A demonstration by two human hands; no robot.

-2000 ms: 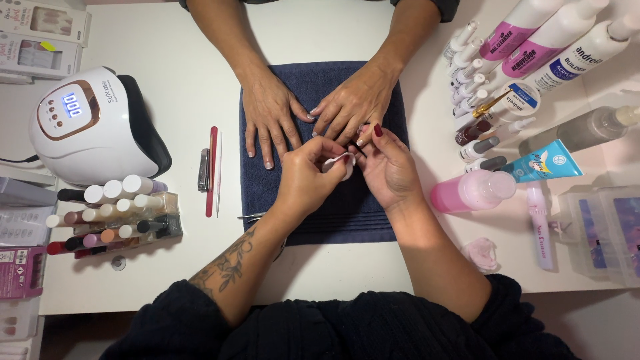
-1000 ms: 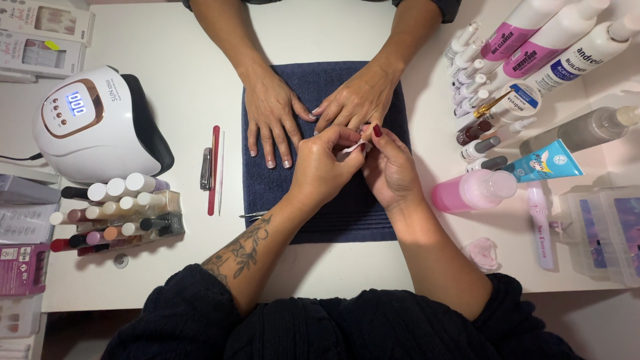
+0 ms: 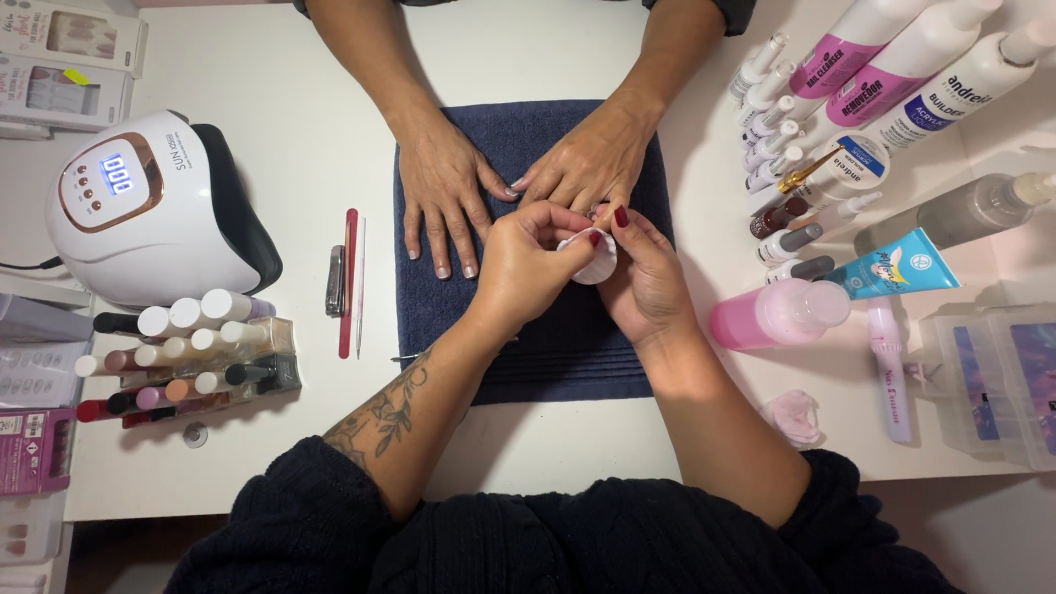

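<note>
My left hand (image 3: 528,264), on the tattooed arm, pinches a white cotton pad (image 3: 596,257) between thumb and fingers. My right hand (image 3: 648,276) is against the pad's right side, its thumb and fingers around a fingertip of the other person's hand on the right (image 3: 590,161). That fingertip is partly hidden by my fingers and the pad. The other person's second hand (image 3: 445,186) lies flat, fingers spread, on a dark blue towel (image 3: 528,363). Both of my hands are above the towel.
Left of the towel lie a red nail file (image 3: 348,285), a nail clipper (image 3: 335,280) and a thin stick (image 3: 360,289). A white nail lamp (image 3: 157,206) and polish bottles (image 3: 198,355) stand farther left. On the right are a pink liquid bottle (image 3: 755,315), a blue tube (image 3: 895,266) and crumpled cotton (image 3: 794,417).
The cotton pad, folded and mostly covered by my fingers before, now shows its round face. My left hand has shifted slightly on it. The other person's hands have barely moved.
</note>
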